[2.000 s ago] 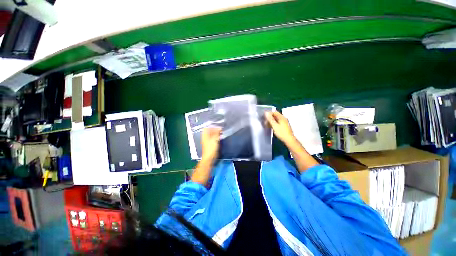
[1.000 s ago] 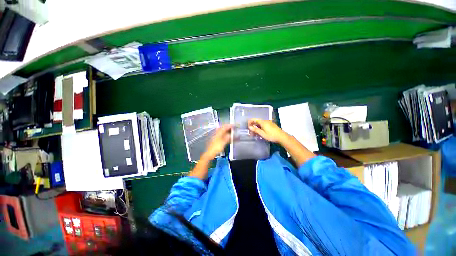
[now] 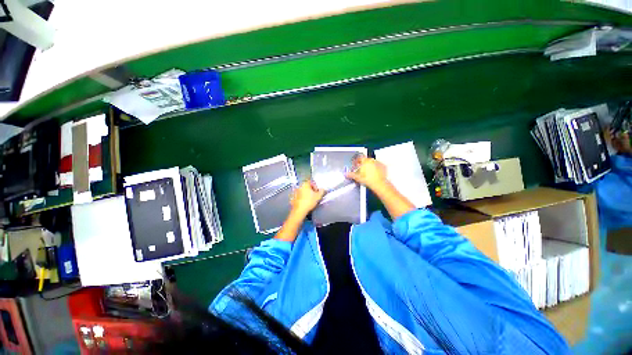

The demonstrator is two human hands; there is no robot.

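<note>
A stack of dark grey panels with white edges (image 3: 341, 201) lies before my body, with bright glare across its top face. My left hand (image 3: 305, 200) is at its left edge, fingertips at the panel. My right hand (image 3: 369, 173) rests over its upper right part, fingers bent. Whether either hand pinches film or the panel is too small to tell. A second panel stack (image 3: 270, 197) lies to the left, with pale streaks on its face. White separator sheets (image 3: 405, 172) lie to the right of my right hand.
A leaning panel bundle (image 3: 156, 218) stands at left on a white board (image 3: 104, 239). A beige box with wires (image 3: 485, 179) sits behind an open carton (image 3: 547, 201) of white-edged pieces at right. A blue bin (image 3: 202, 89) is on the back ledge. Another bundle (image 3: 578, 145) and a person's blue sleeve are far right.
The blurred panel held over the middle earlier now lies on the right-hand stack, leaving the left stack uncovered. Since one second ago, both hands stay at the panel; the view has shifted slightly.
</note>
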